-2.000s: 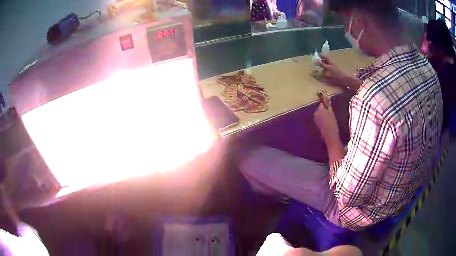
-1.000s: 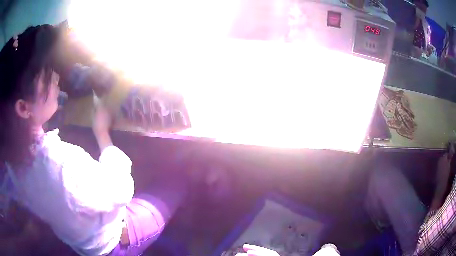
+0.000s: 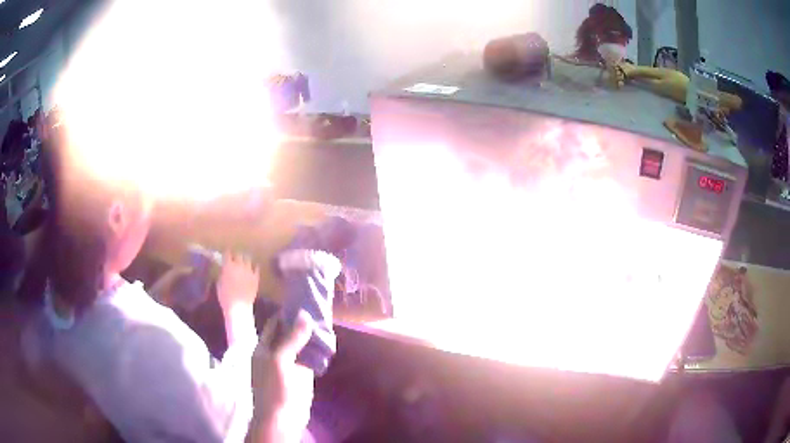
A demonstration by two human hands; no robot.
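Observation:
My left hand (image 3: 290, 340) reaches up from the bottom edge, left of centre, and holds a blue cylindrical body (image 3: 319, 320) upright, slightly tilted. A pale knobbly rim shows at its top. The image is blurred there, so the exact finger contact is unclear. My right hand is not in view. The large grey metal box (image 3: 554, 108) stands on the bench right of the held piece; its front is lost in white-pink glare.
A seated person in white (image 3: 165, 363) is close on the left, hands at a blue-grey piece (image 3: 203, 260). Blue items stand left of the box. A dark cylinder (image 3: 517, 56) and yellow item (image 3: 654, 80) lie on the box. Tan strips (image 3: 734, 307) lie at right.
The view has swung left and up. My left hand now shows with a blue cylindrical body raised in it. The pale fingers at the bottom edge and the floor tray have left the view.

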